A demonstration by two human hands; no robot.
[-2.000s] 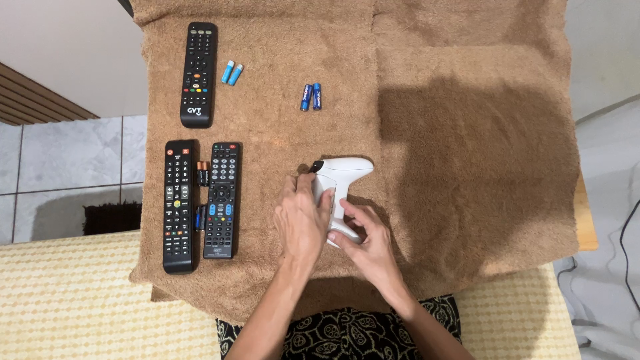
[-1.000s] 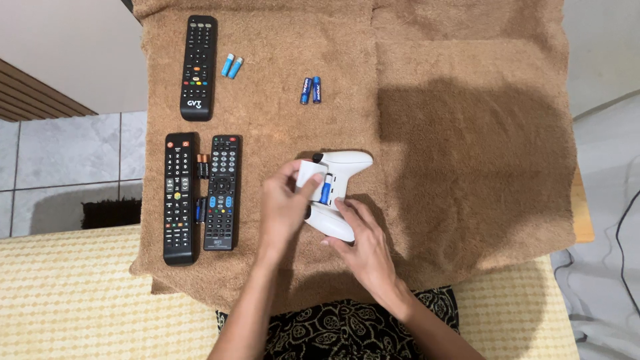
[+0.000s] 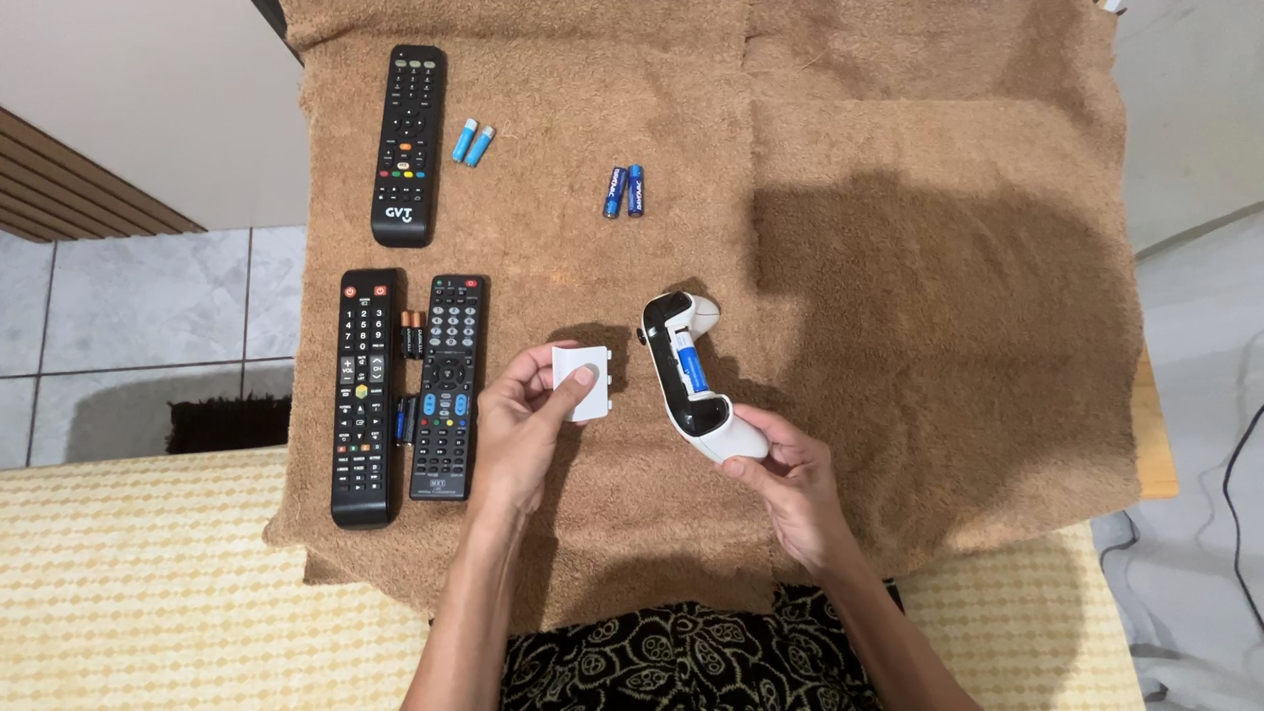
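My left hand [image 3: 528, 420] pinches a white plastic battery cover [image 3: 591, 400], with small tabs along its right edge, between thumb and fingers. To its right, apart from it, my right hand [image 3: 795, 484] grips one handle of a white and black game controller [image 3: 681, 395]. The controller is tilted so its top edge and back show. In its uncovered battery compartment lies a blue and white battery [image 3: 692, 365]; whether another sits beside it I cannot tell. Two dark blue batteries [image 3: 624, 192] rest on the brown towel [image 3: 889, 395] beyond the hands.
A black remote control [image 3: 407, 148] lies at the upper left beside two light blue batteries [image 3: 473, 143]. Nearer me are two more black remotes [image 3: 363, 395] [image 3: 449, 385], with copper-topped batteries [image 3: 413, 335] and dark blue ones [image 3: 405, 422] between them.
The battery cover has come off the controller in my left hand and moved left, away from it. My right hand has shifted right and turned the controller.
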